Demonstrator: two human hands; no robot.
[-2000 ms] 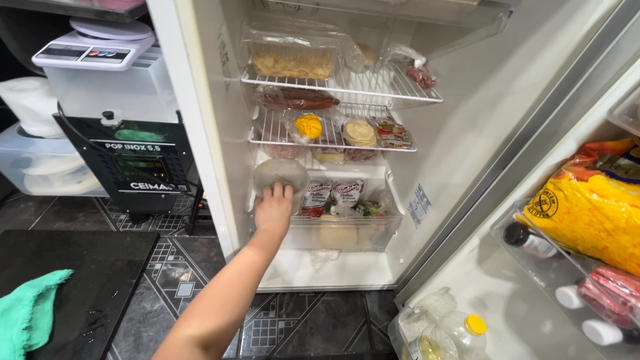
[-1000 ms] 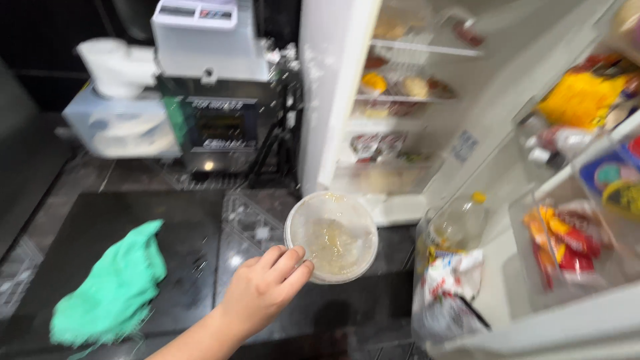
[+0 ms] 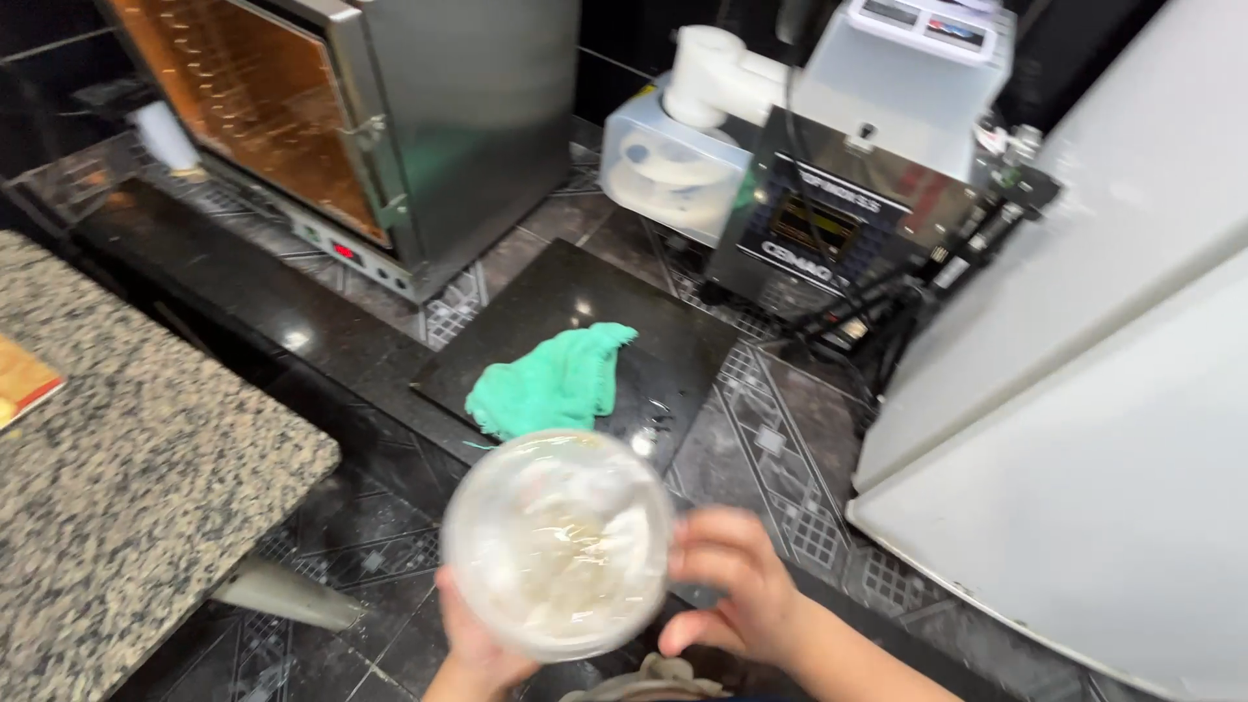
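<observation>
A round translucent plastic tub (image 3: 561,546) with a lid and pale contents is held in front of me at the lower middle. My left hand (image 3: 478,634) grips it from below at its left side, the fingers partly hidden under it. On the right side, my right hand (image 3: 731,585) is curved with thumb and fingers apart. Its fingertips are at the tub's rim; whether they touch it I cannot tell. Beyond the tub, a crumpled green cloth (image 3: 556,380) lies on a dark slab (image 3: 673,341).
A granite countertop (image 3: 146,468) juts in at left. Behind stands a steel oven (image 3: 468,127), lit inside. A clear plastic bin (image 3: 673,180), a black and steel machine (image 3: 829,224) and cables are at back right. The white refrigerator (image 3: 1092,429) stands at right.
The tub, touched by my right hand inside the refrigerator two seconds ago, is out in front of me. My left hand has come into view, holding it. The view has swung left.
</observation>
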